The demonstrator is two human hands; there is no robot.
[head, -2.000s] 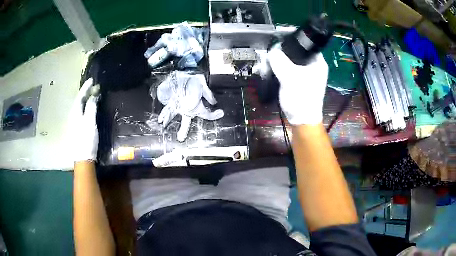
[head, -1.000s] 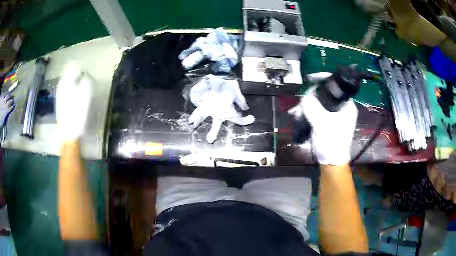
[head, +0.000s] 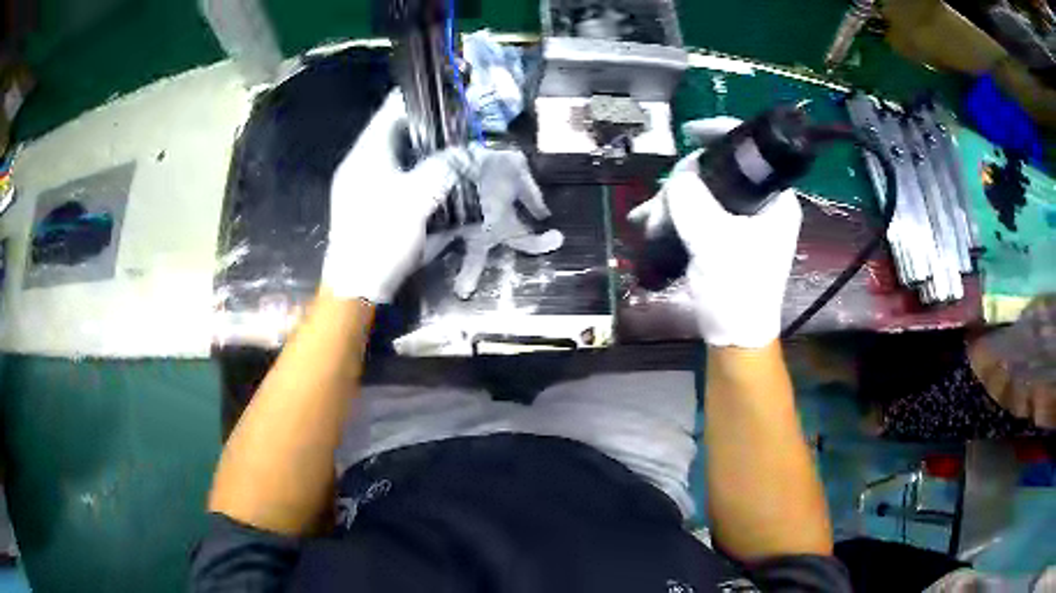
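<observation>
My gloved left hand [head: 382, 209] grips a long silver and black profile assembly [head: 431, 87] that has a thin blue line along its right side. The assembly points away from me, and its far end leaves the picture at the top. My gloved right hand [head: 739, 261] is shut around a thick black electric screwdriver [head: 753, 162] with a pale label. The screwdriver is tilted, and its black cable runs off to the right. Its bit cannot be made out. The grey automatic screw feeder [head: 608, 70] stands between the hands, farther back.
Spare gloves [head: 504, 191] lie on the dark bench top [head: 533, 284], partly behind the profile assembly. A pale handle-like strip [head: 510, 341] lies at the front edge. Waiting profile assemblies [head: 921, 197] lie at the right. A neighbouring person's arm [head: 1019, 365] shows at far right.
My left hand has moved from the pale board at the left to over the bench and now holds a profile assembly. My right hand still holds the screwdriver. The camera view has shifted.
</observation>
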